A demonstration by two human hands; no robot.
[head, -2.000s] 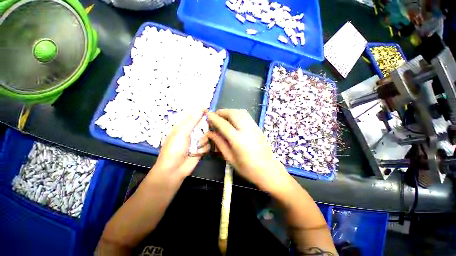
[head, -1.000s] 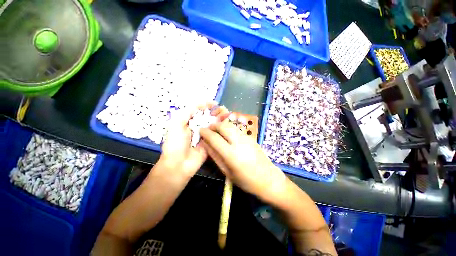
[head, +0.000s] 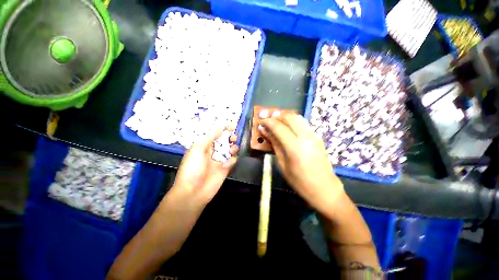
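The red-brown loading fixture (head: 257, 143) lies on the bench between the two trays, its pale yellow handle (head: 265, 205) pointing toward me. White round tops show in its far holes and a dark open hole near its front edge. My right hand (head: 295, 150) is over the fixture, fingertips at a white piece on it; its fingers hide the right part. My left hand (head: 205, 164) is palm up just left of the fixture, holding several white housings (head: 222, 147). The left parts tray (head: 129, 121), heaped with white housings, is just behind my left hand.
The right parts tray (head: 377, 176) with wired inserts is right of the fixture. A deeper blue bin (head: 306, 23), a perforated white card (head: 411, 26) and a brass parts tray (head: 461, 34) are behind. The blurred press (head: 437, 104) is right, a green fan (head: 63, 50) left. Bins sit below the bench edge.
My right hand has left my left hand's palm and moved right onto the fixture, which is now more exposed. My left hand still holds housings. The whole view has shifted.
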